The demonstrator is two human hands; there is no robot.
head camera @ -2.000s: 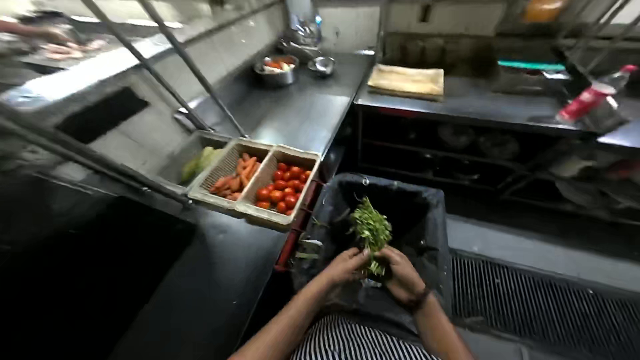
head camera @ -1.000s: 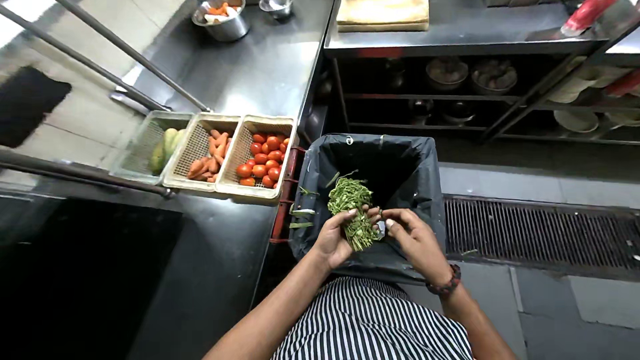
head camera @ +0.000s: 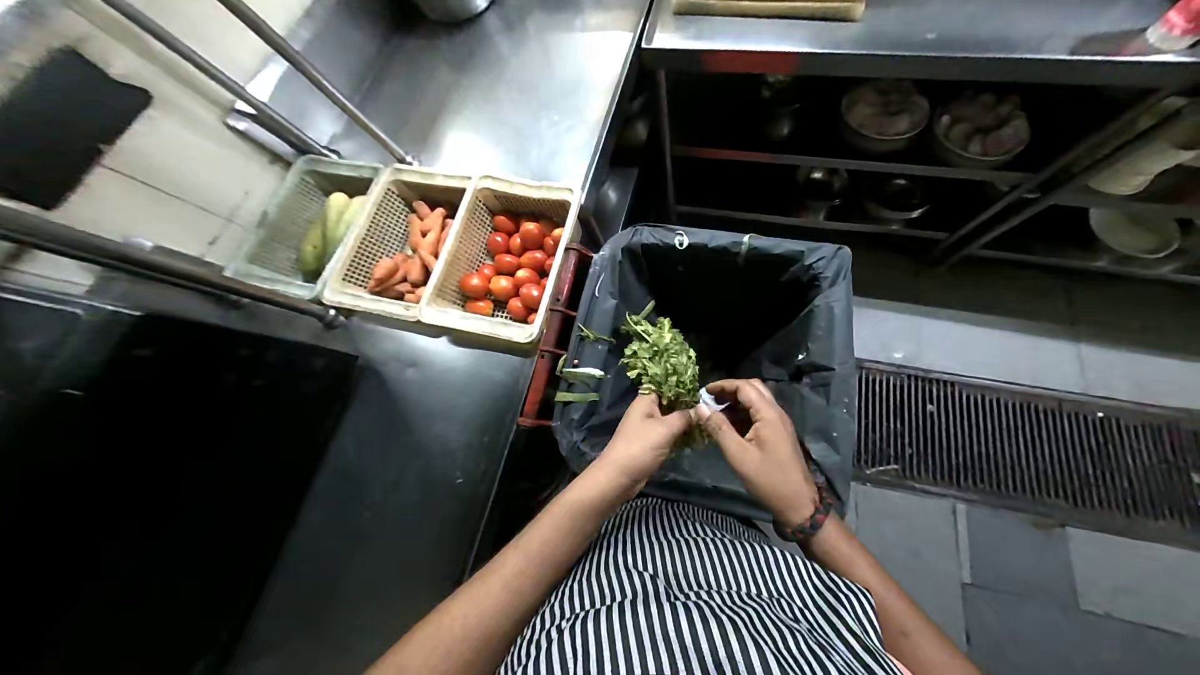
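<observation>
A bunch of leafy green herbs (head camera: 662,361) is gripped near its stems by my left hand (head camera: 649,436), over a bin lined with a black plastic bag (head camera: 816,352). My right hand (head camera: 764,450), with a braided band at the wrist, pinches a small white scrap (head camera: 712,400) between thumb and fingers, right beside the herbs. What the scrap is made of cannot be told. Bits of green stem (head camera: 577,397) lie on the bag's left edge.
Left of the bin, plastic baskets of tomatoes (head camera: 516,267), carrots (head camera: 412,253) and long pale-green vegetables (head camera: 328,230) stand on a steel counter (head camera: 422,394). Shelves with bowls (head camera: 884,117) are beyond the bin. A floor drain grate (head camera: 1022,441) lies to the right.
The view has tilted downward. The herb bunch, lying across my left hand a second ago, now points leafy end away from me. My right hand has the white scrap at its fingertips.
</observation>
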